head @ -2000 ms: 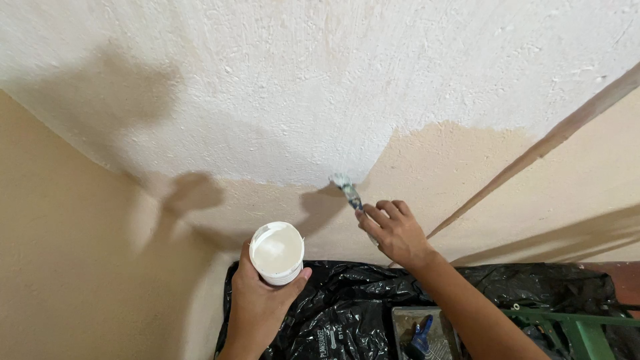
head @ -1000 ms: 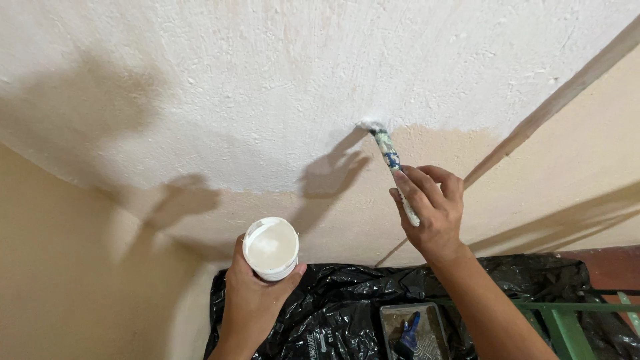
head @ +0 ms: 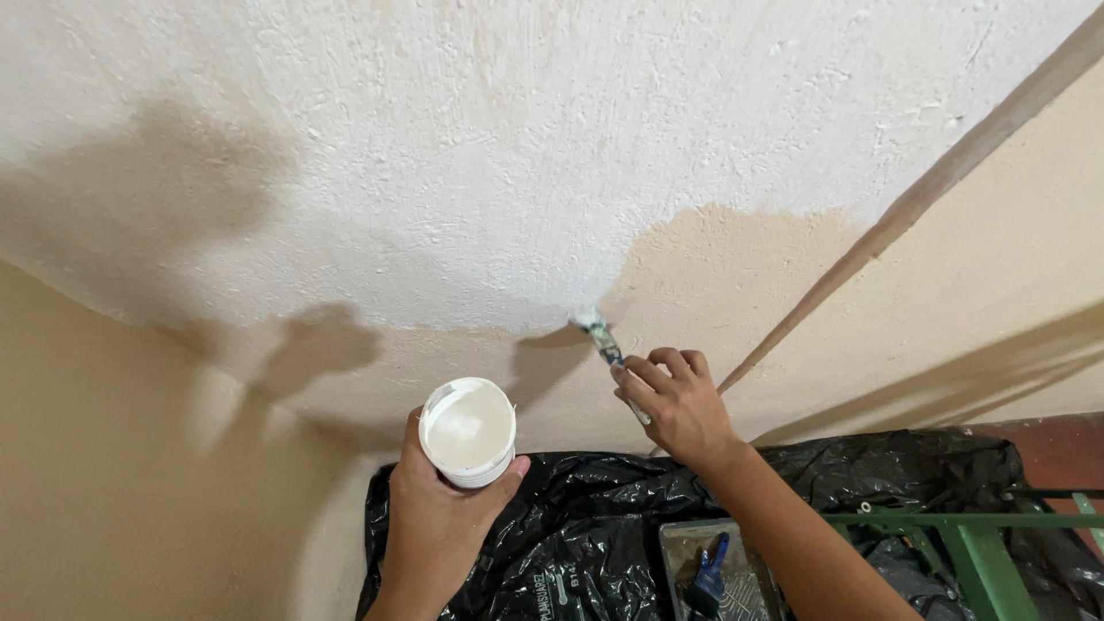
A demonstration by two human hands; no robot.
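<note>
My left hand (head: pixel 448 509) is wrapped around a small white plastic tub (head: pixel 468 434) of white paint, its mouth facing up. In my right hand (head: pixel 677 401) is the handle of a paintbrush (head: pixel 608 349), its bristles loaded with white paint. The bristle tip touches the textured wall (head: pixel 483 198) at the lower edge of the white painted area. Beige wall surface (head: pixel 733 276) shows below and to the right of that edge.
Black plastic sheeting (head: pixel 595 526) covers the floor along the wall's foot. A paint tray (head: pixel 677 561) with a blue-handled brush (head: pixel 711 573) lies on it. A green metal frame (head: pixel 983 561) stands at lower right. A brownish strip (head: pixel 862 250) runs down the wall.
Between one second ago and now, the brush in my right hand has moved down and left along the wall, to the lower edge of the white area. My left hand still holds the tub.
</note>
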